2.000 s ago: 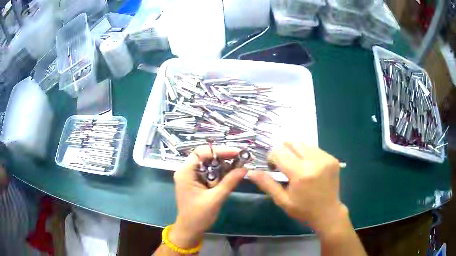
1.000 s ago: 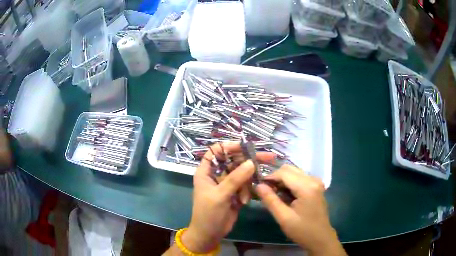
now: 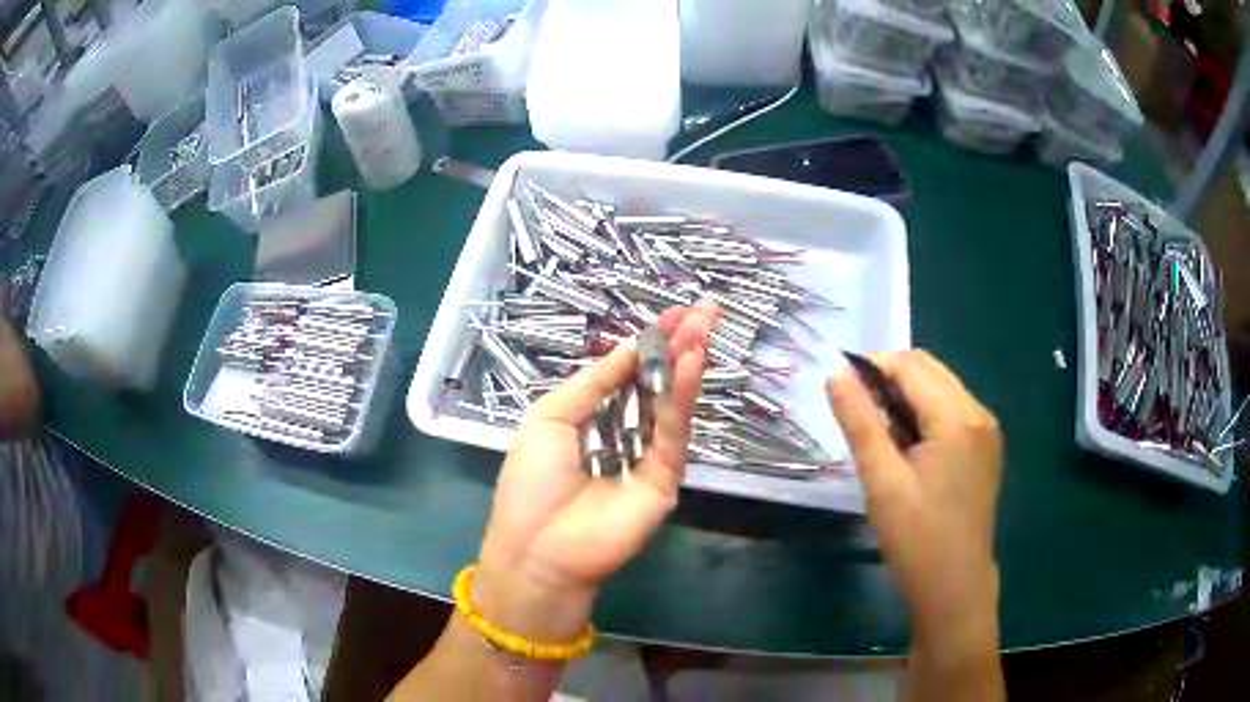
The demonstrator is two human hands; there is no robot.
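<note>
My left hand, with a yellow bead bracelet, is palm up over the near edge of the white parts tray. It holds several silver metal cylinders in the palm and fingers. My right hand is at the tray's near right corner, apart from the left, and grips a small dark tool with its pointed tip up and left. The rest of the tool is hidden by the fingers. The tray holds a loose heap of silver cylinders with red leads.
A clear packing box with rows of cylinders lies left. A second parts tray is far right. A scale, a white roll, clear tubs, a phone and filled boxes stand behind.
My hands have separated. My left hand has opened palm up with the cylinders showing, and my right hand has moved right with the dark tool. The camera view has shifted slightly.
</note>
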